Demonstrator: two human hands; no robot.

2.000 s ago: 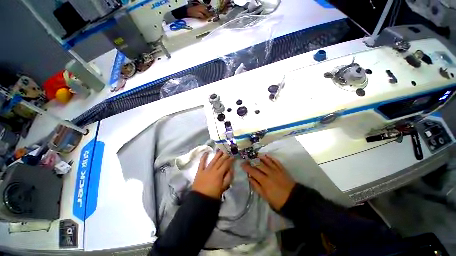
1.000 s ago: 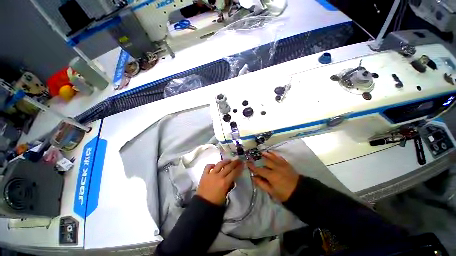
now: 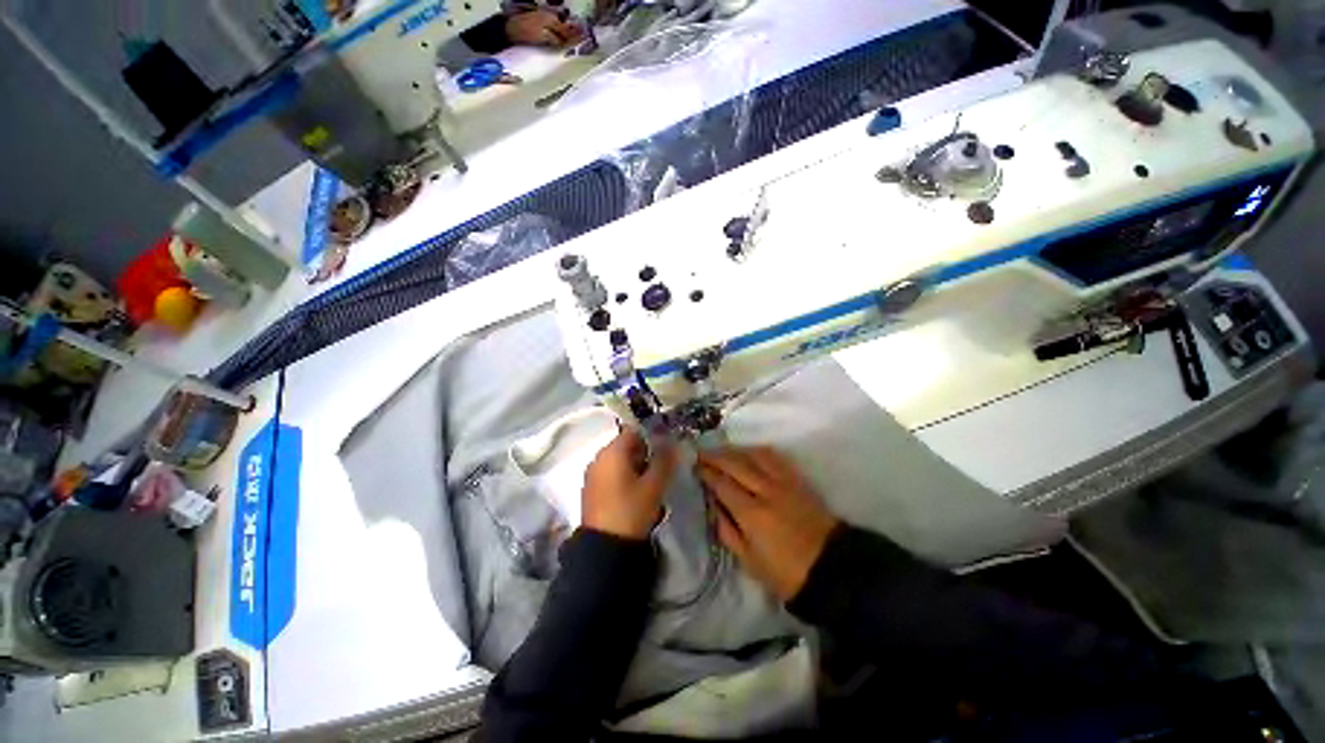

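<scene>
A light grey garment piece (image 3: 422,421) lies bunched under the head of the white sewing machine (image 3: 814,276). A whitish patch (image 3: 565,462) shows on it, left of the presser foot area (image 3: 676,421). A curved zipper line runs down the cloth below the foot, partly hidden. My left hand (image 3: 625,486) is just left of and below the foot, fingers curled on the cloth edge; the fingertips are partly hidden. My right hand (image 3: 770,515) lies palm down on the cloth, right of the foot. The needle is too small to make out.
Small dark tools (image 3: 1112,337) lie under the machine arm at right. A grey box-like device (image 3: 109,566) stands at left. Across the table are clear plastic, blue-handled scissors (image 3: 480,74) and another person's hand (image 3: 541,26). Grey cloth (image 3: 1221,537) hangs at lower right.
The view has shifted, so the machine sits further left and higher. My left hand has gone from flat, spread fingers to curled fingers at the cloth. My right hand stays flat beside the foot.
</scene>
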